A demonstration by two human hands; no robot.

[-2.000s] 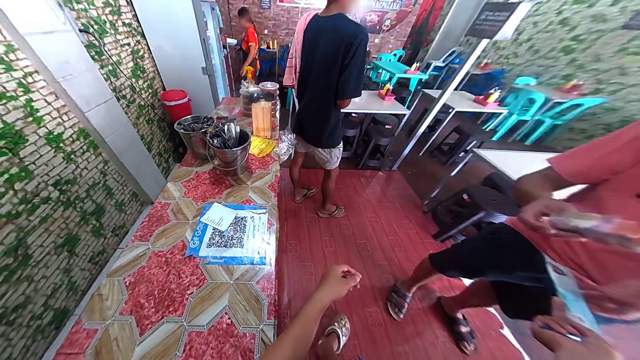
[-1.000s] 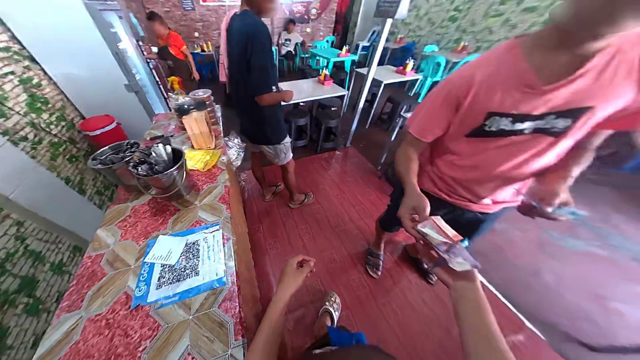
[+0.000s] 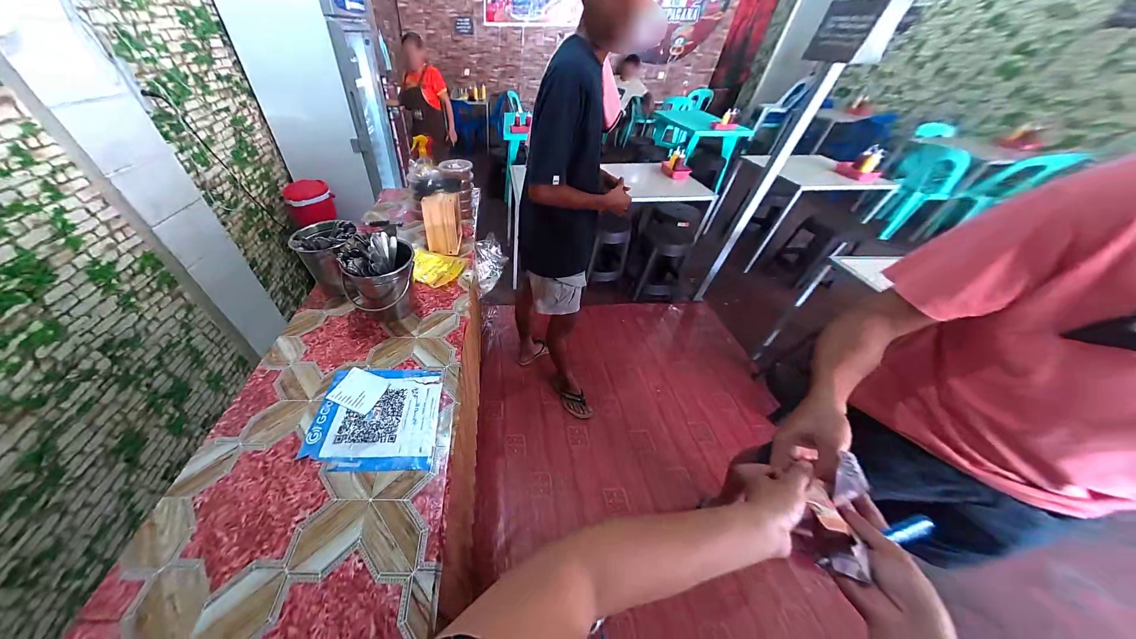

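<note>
My left hand (image 3: 779, 504) reaches across from the bottom centre, its fingers bent at the folded banknotes (image 3: 827, 513); whether they grip one is hidden. On the right, my right hand (image 3: 895, 568) holds the banknotes from below. A slim blue object (image 3: 911, 531) shows beside its fingers, blurred. The hand (image 3: 815, 435) of a person in a pink shirt meets my left hand at the upper end of the notes. On the tiled-pattern counter (image 3: 257, 506) at left lies a blue and white sheet with a printed code (image 3: 377, 422), a small paper slip (image 3: 358, 390) on top.
Metal buckets of cutlery (image 3: 377, 280), a wooden holder (image 3: 441, 224) and a yellow packet (image 3: 437, 268) stand or lie farther along the counter. Beyond the red floor (image 3: 603, 426), a person in a dark shirt (image 3: 564, 160) stands near white tables (image 3: 652, 182) and dark stools (image 3: 666, 244).
My left hand has moved right from beside the counter to the banknotes. The person in pink bent closer, then one hand came to the notes in my right hand. The view has swung about.
</note>
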